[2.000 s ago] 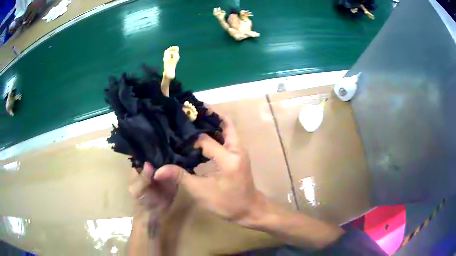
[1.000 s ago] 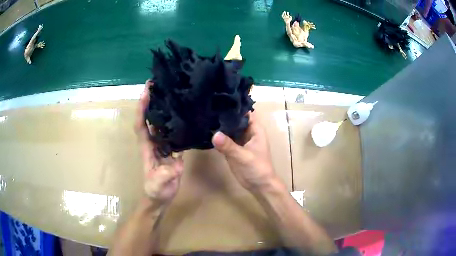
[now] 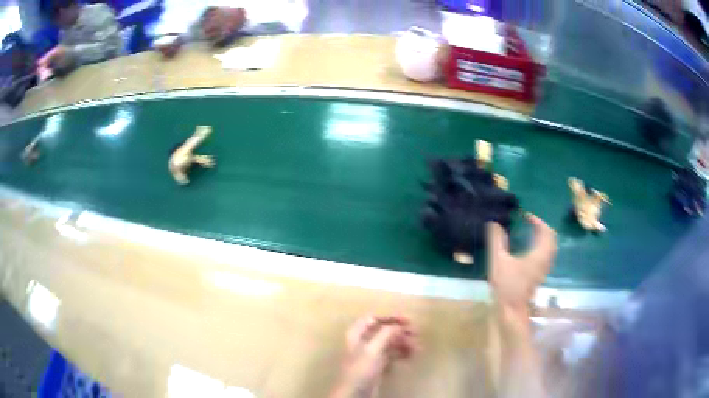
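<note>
The figure assembly with black mass (image 3: 466, 202) lies on the green conveyor belt (image 3: 272, 194), with pale limbs poking out at its top and bottom. My right hand (image 3: 522, 253) is over the belt at its right edge, thumb and fingers apart and not closed around it. Whether a fingertip still touches the black mass is unclear. My left hand (image 3: 381, 346) is over the tan bench, fingers curled in, with nothing visible in it. Both hands are somewhat blurred.
Bare figure bodies lie on the belt at left (image 3: 189, 155) and right (image 3: 588, 206); another black bundle (image 3: 687, 193) is far right. A red box (image 3: 494, 74) and pinkish-white container (image 3: 418, 54) stand across the belt. A person (image 3: 89, 35) is at the upper left.
The black figure assembly has gone from both hands onto the belt. My right hand has reached forward and opened; my left hand has let go and curled. The view has tilted up.
</note>
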